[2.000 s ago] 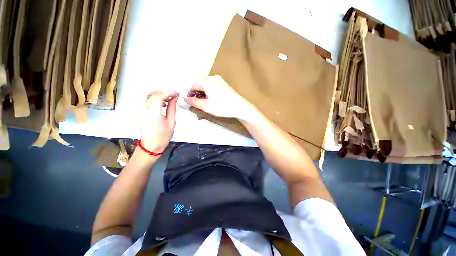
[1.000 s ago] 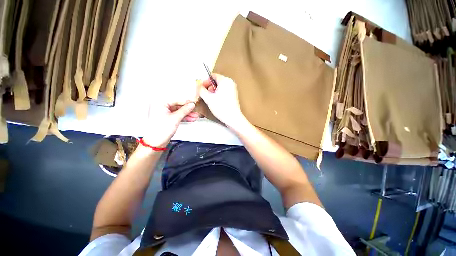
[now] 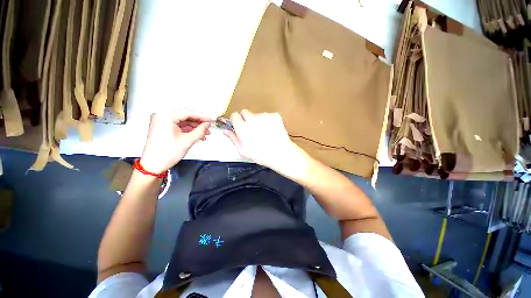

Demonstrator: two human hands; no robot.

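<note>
A tan-brown bag panel (image 3: 326,87) lies flat before me, with dark reddish-brown corner patches (image 3: 294,8) along its far edge and a small cream label (image 3: 328,55). My right hand (image 3: 261,135) is at its near-left corner, shut on the small dark thread snips (image 3: 223,123), whose blades point left. My left hand (image 3: 177,137) is just left of the snips, thumb and fingertips pinched at something too small to tell, perhaps the end of a tape or thread. A dark cord runs from my right hand across the panel's near part.
Stacked brown bag pieces (image 3: 468,99) stand at the right, more (image 3: 87,52) at the left with hanging tape ends. The white table's (image 3: 174,58) near edge runs above my apron (image 3: 250,233). A bin (image 3: 165,185) with a white rim is partly hidden below my left wrist.
The snips pointed up and away one second ago; now they point left between my hands. My left hand has moved left and slightly up. The panel's near-left corner has shifted left and down.
</note>
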